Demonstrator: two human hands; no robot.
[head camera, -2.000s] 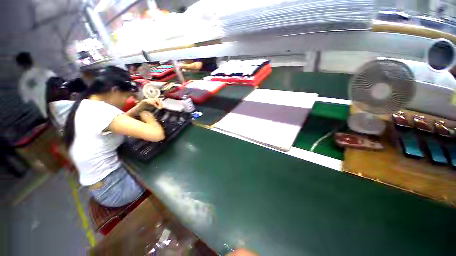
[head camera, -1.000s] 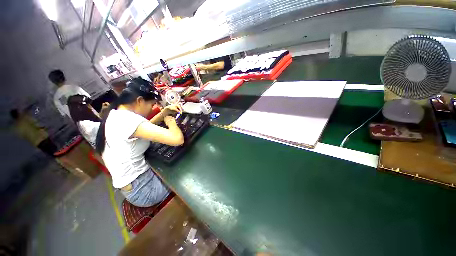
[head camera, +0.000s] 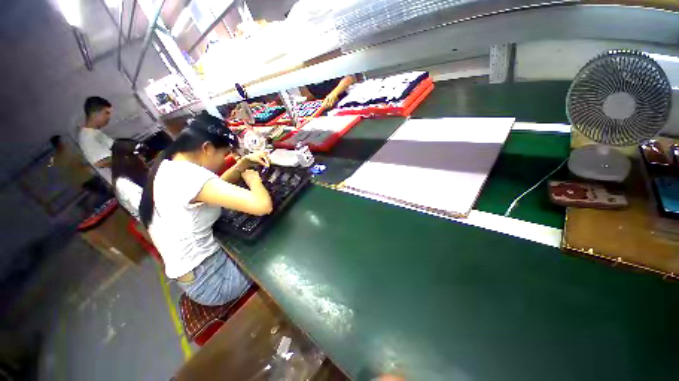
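Observation:
A long green-topped bench lies in front of me. A small skin-coloured patch shows at the bottom edge of the picture; it is cut off and I cannot tell which hand it belongs to, or whether it is a hand. Neither of my hands can be made out. A large flat white-and-grey board lies at the rear of the bench. A reddish patterned phone-sized object lies in front of a round desk fan.
A seated person works over a black compartmented tray at the left. Red trays stand at the left rear. Dark phones lie at the right edge. Plastic scraps lie below the bench's front edge.
Since two seconds ago the view has swung left, then held nearly still. An arm behind the bench has shifted near the red trays. A person in the left background has changed pose.

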